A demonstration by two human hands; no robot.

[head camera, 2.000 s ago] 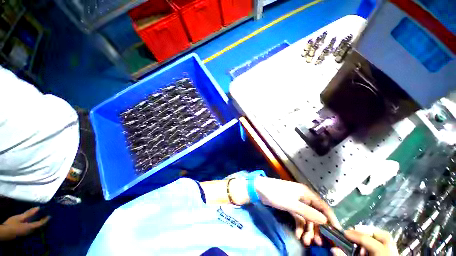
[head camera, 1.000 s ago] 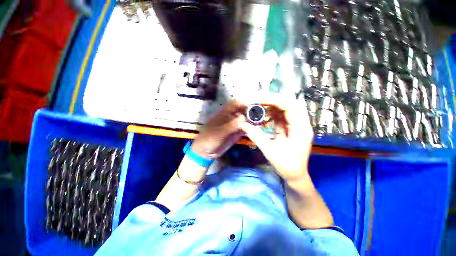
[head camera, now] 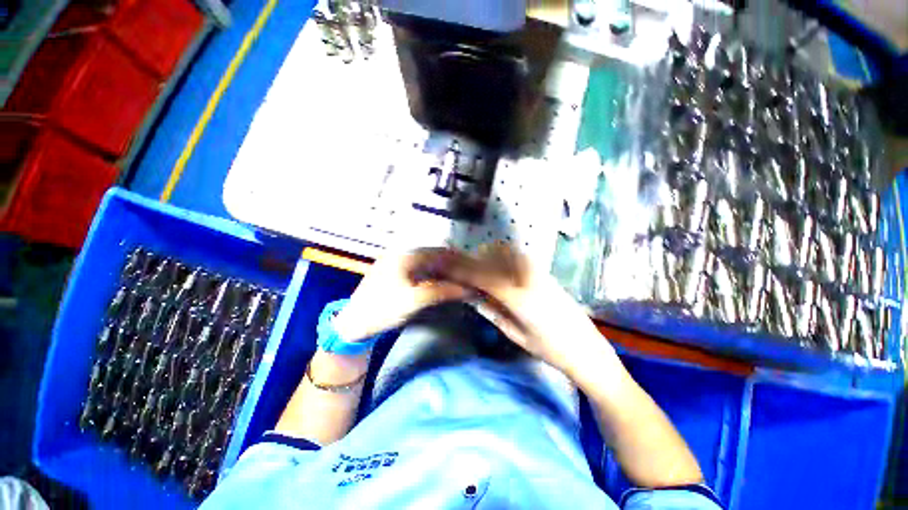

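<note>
My left hand [head camera: 393,289], with a blue wristband, and my right hand [head camera: 523,299] meet in front of my body at the bench's front edge. Both are blurred, with fingers overlapping. Whether a part is between them cannot be made out. Beyond them, a small dark fixture [head camera: 466,191] with upright prongs stands under a dark machine head [head camera: 468,85]. A bright piece shows at the fixture's top; whether it is a workpiece is unclear.
A tray of shiny metal parts [head camera: 757,239] lies at right on the bench. A blue tote [head camera: 75,329] with rows of darker parts is at left. Loose parts [head camera: 346,30] stand at the far left bench corner. A green mat [head camera: 600,110] lies beside the perforated plate [head camera: 533,189].
The view has turned from the left tote to face the bench. The dark round-ended part seen between my hands a second ago no longer shows. My hands have closed together and blurred.
</note>
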